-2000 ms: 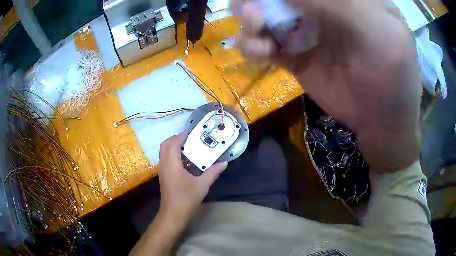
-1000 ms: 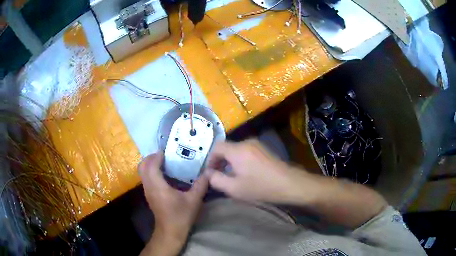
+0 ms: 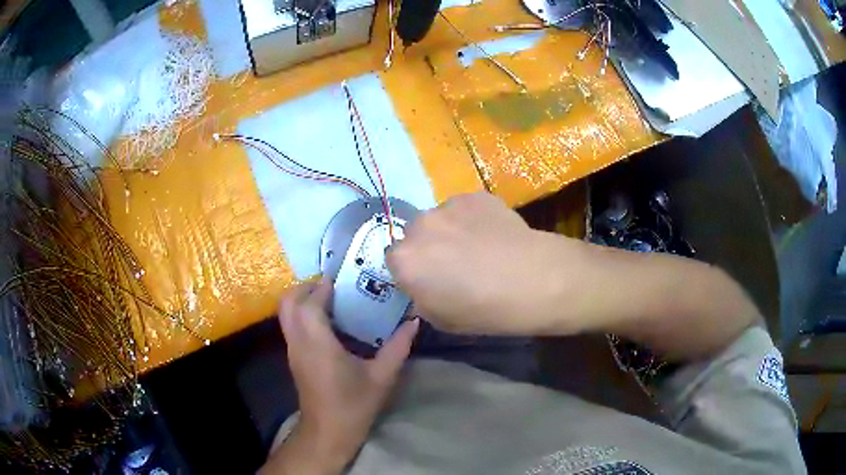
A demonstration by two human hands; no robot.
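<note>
A white oval housing (image 3: 357,304) sits on a round grey base unit (image 3: 336,243) at the bench's front edge. It has a small dark rectangular opening and screw holes. Lead wires (image 3: 301,173) run from the unit to the left and upward over a white sheet (image 3: 301,209). My left hand (image 3: 343,376) grips the near end of the housing, thumb on the right and fingers on the left. My right hand (image 3: 473,264) is closed over the housing's right side, near where one lead comes out. Whether its fingertips hold something is hidden.
Yellow-brown wire harnesses (image 3: 70,250) lie left. Tangled thin wires (image 3: 181,88) and a screw feeder (image 3: 311,37) are at the back. A black screwdriver (image 3: 417,17) hangs beside it. Waiting units with dark parts (image 3: 640,37) lie back right. A cardboard bin (image 3: 724,199) holds wired units.
My right hand came down from the upper right and moved from the housing's lower right side up to its lead exit. My left hand still holds the unit. The leads have shifted.
</note>
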